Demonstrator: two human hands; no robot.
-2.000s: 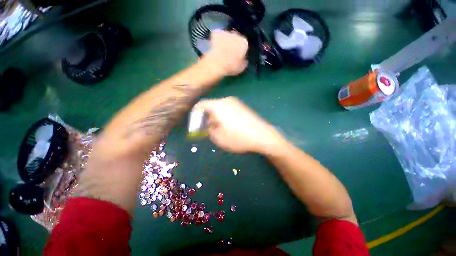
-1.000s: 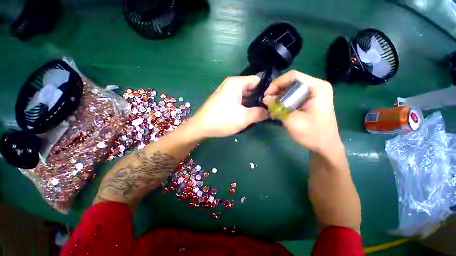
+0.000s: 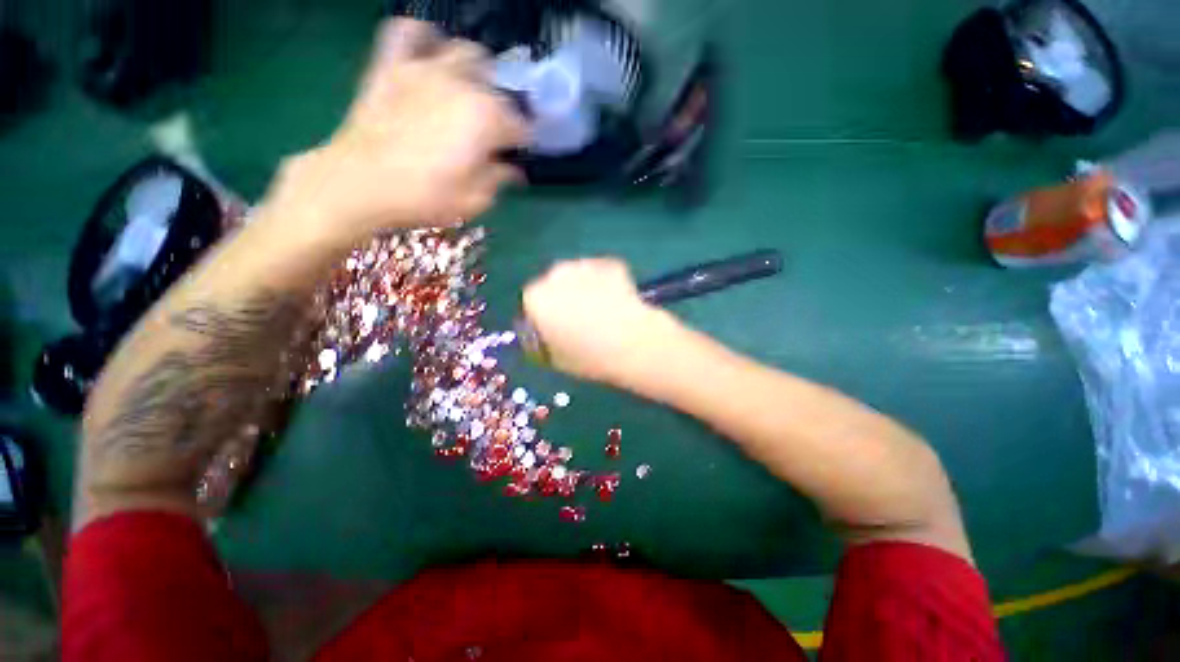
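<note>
My left hand [image 3: 434,129] is blurred at the upper left of centre, with its fingers at the near left side of a black fan [image 3: 569,91] with pale blades. It appears to hold the fan, but the grip is partly hidden. A dark stand part [image 3: 679,129] shows at the fan's right. My right hand [image 3: 582,314] is closed around the head end of the mallet; the dark mallet handle [image 3: 718,276] sticks out to the right. The head is mostly hidden. A loose pile of shiny caps [image 3: 485,407] lies left of and below my right hand.
Another fan [image 3: 142,239] stands at the left, beside a bag of caps mostly hidden by my left arm. A fan [image 3: 1055,65] is at the upper right. An orange can [image 3: 1061,220] lies at the right, above a crumpled clear bag [image 3: 1139,375]. Blurred dark units are at the upper left.
The fan and my left hand have moved up and left, and the fan's blades now show. My right hand has moved left and down with the mallet, away from the fan. The view has shifted.
</note>
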